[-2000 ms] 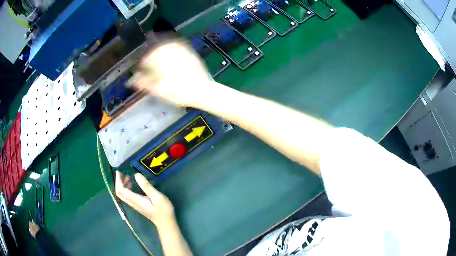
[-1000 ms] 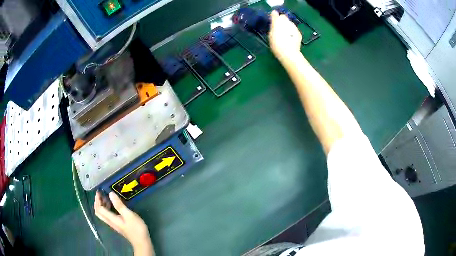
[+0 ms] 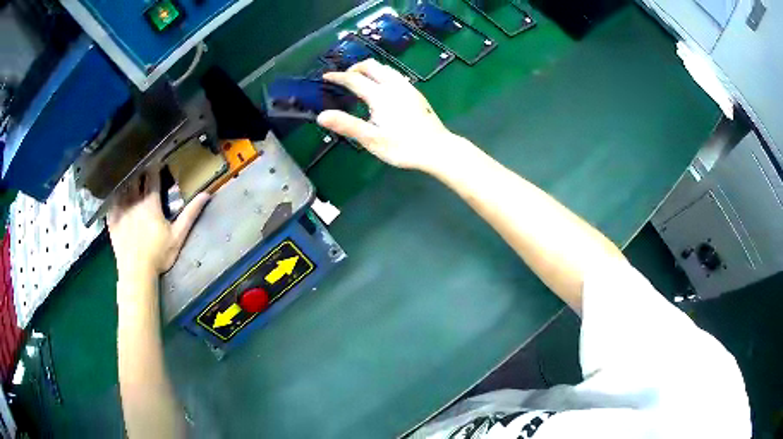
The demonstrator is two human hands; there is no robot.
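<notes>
My right hand holds a dark blue phone frame by its right end, between thumb and fingers, in the air above the row of frames. My left hand reaches in at the left of the tan nest, its fingertips partly hidden under the press head. A small dark and whitish piece shows between its thumb and fingers; whether it grips it I cannot tell. The silver base plate and the red stop button between yellow arrows are in front of the nest.
Several phone frames lie in a row on the green bench at the back. A blue control box hangs above the press. A white perforated tray and red tray are at left. A white cabinet is at right.
My right hand has come back left from the far end of the row with a frame in it. My left hand has moved from the base's left front corner up to the nest.
</notes>
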